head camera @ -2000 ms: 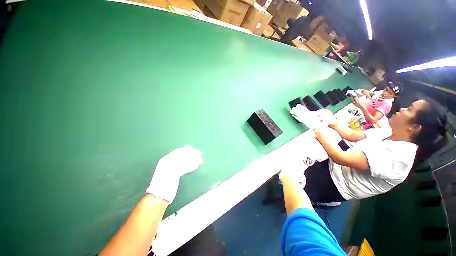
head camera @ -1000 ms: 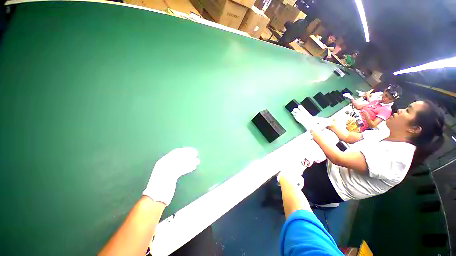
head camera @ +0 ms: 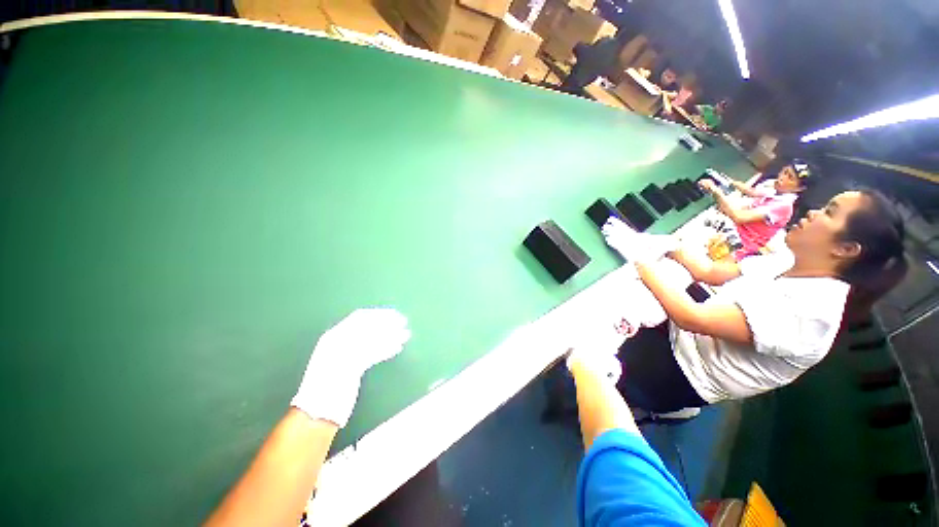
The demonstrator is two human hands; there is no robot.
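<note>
A black housing (head camera: pixel 556 251) lies singly on the green conveyor belt (head camera: pixel 257 196), near its pale side rail (head camera: pixel 453 412). My left hand (head camera: pixel 355 358), in a white glove, rests on the belt to the left of the housing. It holds nothing; its fingers look slightly bent. My right hand (head camera: pixel 595 362), also in a white glove, is at the outer edge of the rail, below the housing. Its fingers are too blurred to tell their pose. Neither hand touches the housing.
A co-worker (head camera: pixel 767 309) sits at the rail on the right, a gloved hand by another black housing (head camera: pixel 602 213). Several more housings lie in a row beyond. Another co-worker (head camera: pixel 757 211) sits farther off. Cartons (head camera: pixel 458 31) stand across the belt. A yellow item (head camera: pixel 760 510) shows at the bottom right.
The single black housing sits slightly farther right in the picture than at first. The co-worker's gloved hand remains by the nearest housing of the row. My hands have hardly moved.
</note>
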